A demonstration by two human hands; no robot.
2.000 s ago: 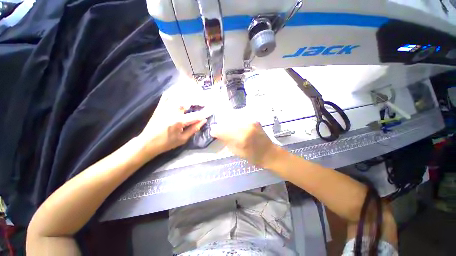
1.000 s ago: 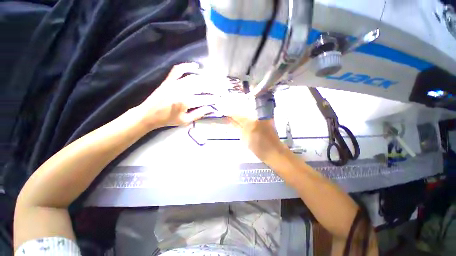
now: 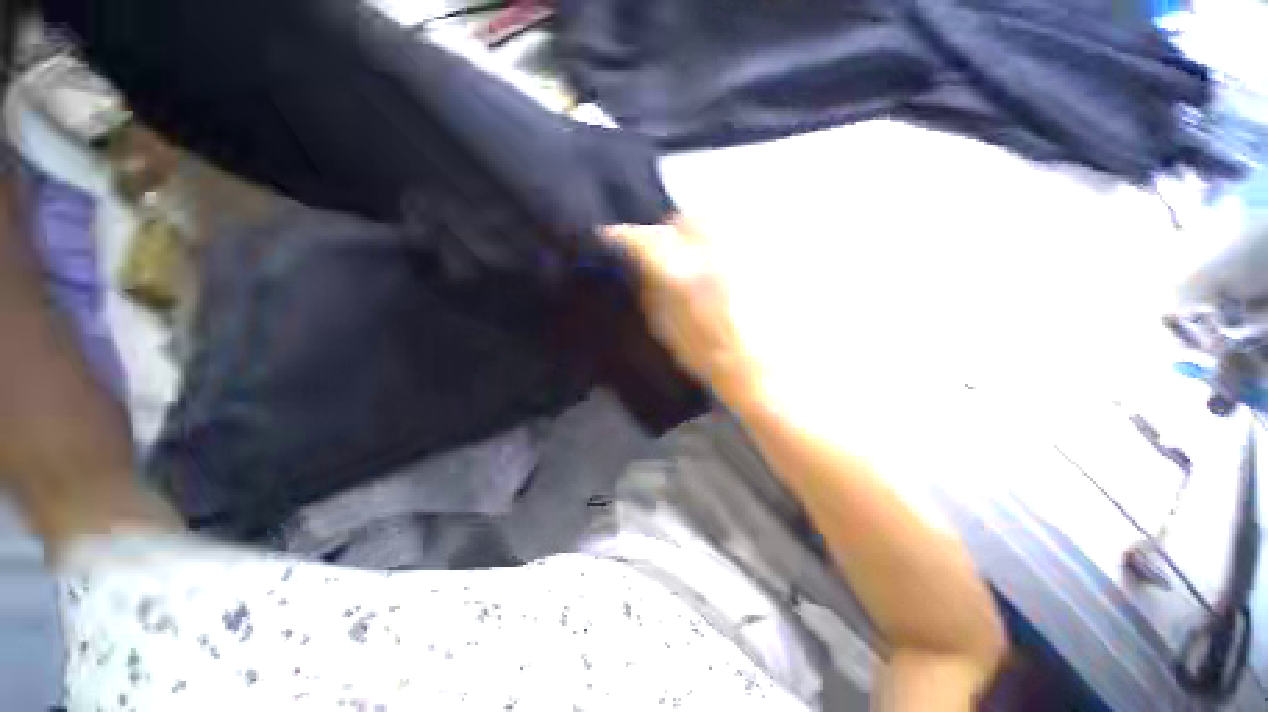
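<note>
A large dark garment piece hangs over my lap and the table's left side. My right hand grips its right edge, with the fingers partly hidden by the cloth and blurred. My left forearm shows at the left edge, but my left hand is out of the picture or hidden. More dark cloth lies on the white table at the top. The picture is blurred.
The shears lie at the lower right, near the table's grey ruled edge. Part of the sewing machine shows at the right edge. Purple and yellowish items stand at the far left.
The view has swung left, away from the machine head. Both hands have left the needle area. My right hand has moved left and taken hold of the dark cloth.
</note>
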